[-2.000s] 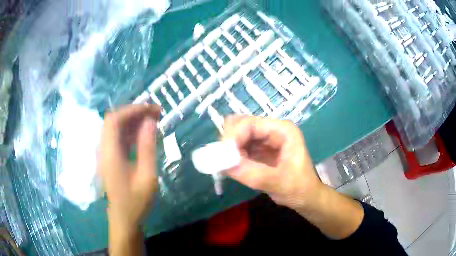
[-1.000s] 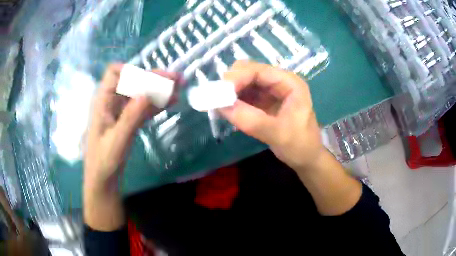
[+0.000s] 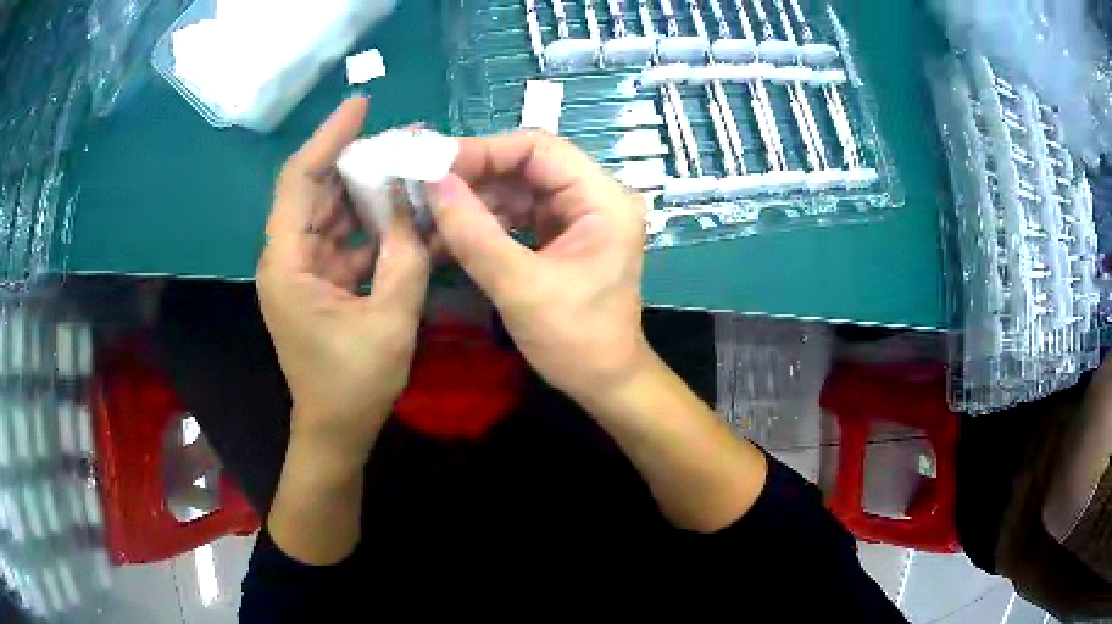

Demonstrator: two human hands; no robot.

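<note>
My left hand (image 3: 345, 274) and my right hand (image 3: 549, 244) are together at the left centre. Between their fingertips they hold a white piece (image 3: 399, 156), blurred; whether it is one part or two I cannot tell. The clear blister tray (image 3: 900, 195) lies to the right of my hands, with rows of white stemmed units (image 3: 811, 122) in its slots. A white flat rectangular piece (image 3: 541, 106) lies at the tray's left part. A small white square (image 3: 365, 66) lies on the green table, above my left hand.
A clear tub (image 3: 201, 104) heaped with white pieces stands at the upper left of the green table (image 3: 159, 238). Stacked blister trays (image 3: 1022, 244) are at the right. Red stools (image 3: 890, 451) stand below on both sides. Part of a person (image 3: 1085, 475) shows at the right edge.
The view has turned and shifted. My hands have come together; the separate white pieces they held now meet between my fingers. The tub and small white square now show clearly.
</note>
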